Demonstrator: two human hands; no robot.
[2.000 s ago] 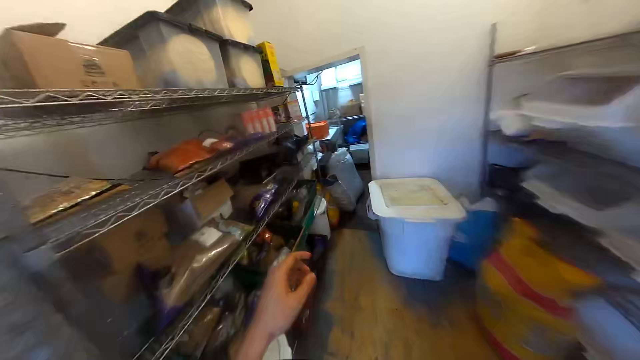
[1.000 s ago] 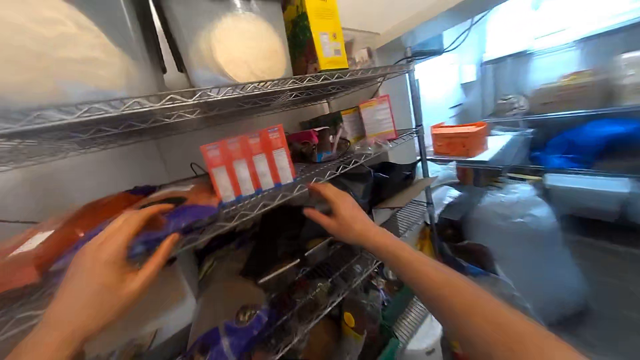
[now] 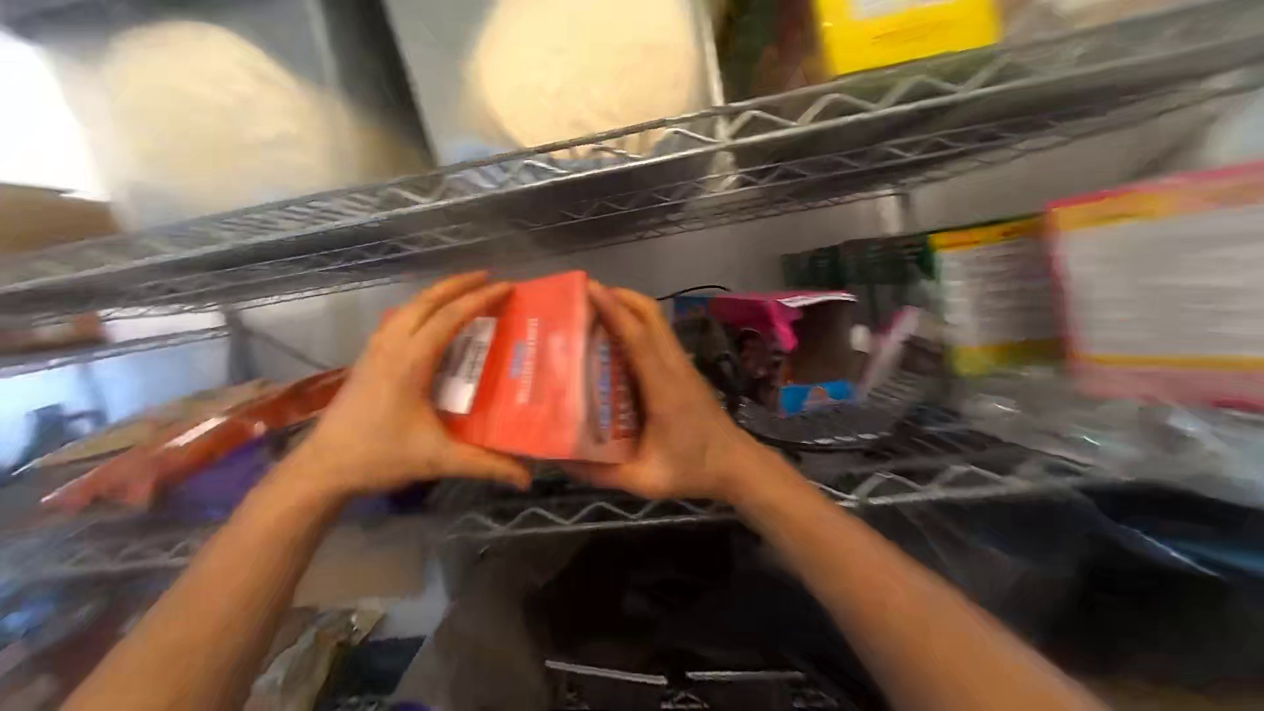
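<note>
Both hands grip a stack of red cartons [image 3: 538, 370] from its two ends, just in front of the middle wire shelf [image 3: 592, 513]. My left hand [image 3: 410, 385] wraps the left end, with a white label showing by its fingers. At the right end is my right hand [image 3: 667, 405], fingers over the top and thumb below. The cartons bear small writing, blurred here. Right of the hands, an open pink box [image 3: 790, 326] lies on the same shelf. Left of them lies an orange-red bag [image 3: 207, 434], with purple packaging [image 3: 217, 479] beside it.
Clear bins [image 3: 583, 69] with pale round contents stand on the upper wire shelf [image 3: 671, 148], near a yellow box [image 3: 904, 35]. Upright boxes, one pink-edged [image 3: 1165, 286], stand at the right. Dark plastic [image 3: 1086, 592] and crumpled packages [image 3: 316, 652] are on the level below.
The view has turned toward the shelving. One second ago the red cartons stood in a row on the shelf with my hands apart; now both hands hold them, raised above it.
</note>
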